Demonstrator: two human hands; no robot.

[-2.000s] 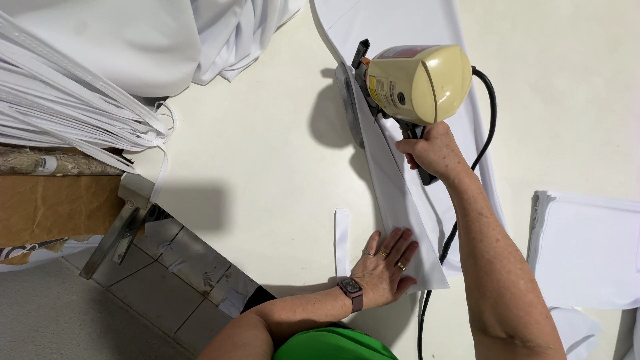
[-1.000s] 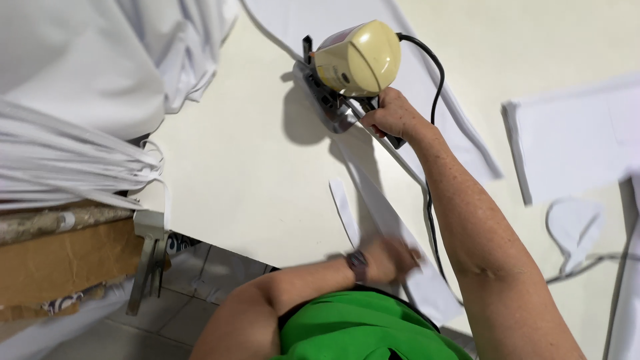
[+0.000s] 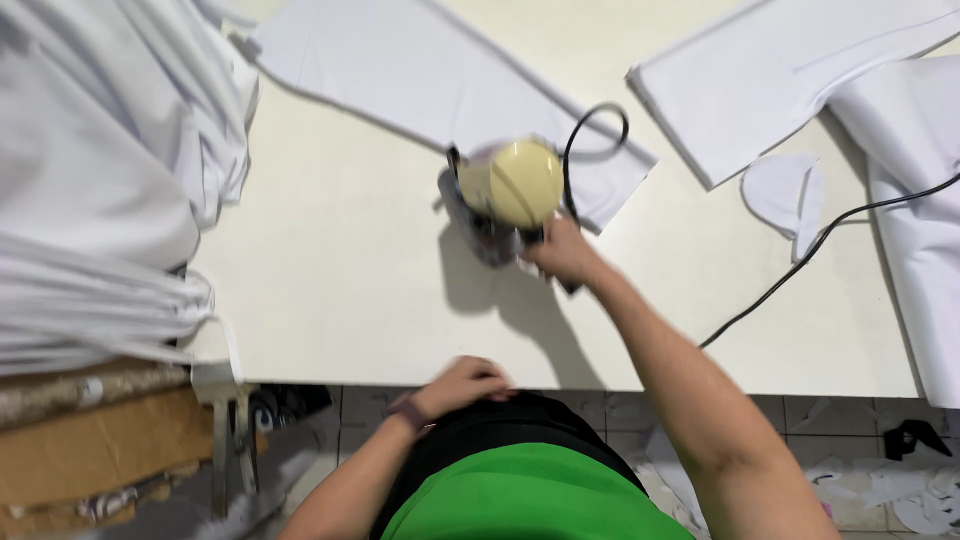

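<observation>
My right hand (image 3: 561, 253) grips the black handle of a cream-coloured electric fabric cutter (image 3: 525, 184), whose black cord loops beside it. The cutter is over the white table (image 3: 337, 247), by the near edge of a long stack of white cut fabric (image 3: 420, 71); whether it touches the stack cannot be told. My left hand (image 3: 472, 381), blurred, with a watch on the wrist, is at the table's front edge near my waist. Its fingers look curled, and no object shows in them.
More stacked white fabric (image 3: 735, 90) lies at the upper right, near a small white offcut (image 3: 784, 195). A black cord (image 3: 795, 270) crosses the right side. Heaped white cloth (image 3: 82, 127), a metal clamp (image 3: 223, 420) and brown cardboard (image 3: 112, 450) are at left. Scraps litter the tiled floor (image 3: 847, 442).
My left hand has left the white strip of fabric and drawn back to the table edge. The strips seen near the front edge are gone from there. The view has shifted a lot.
</observation>
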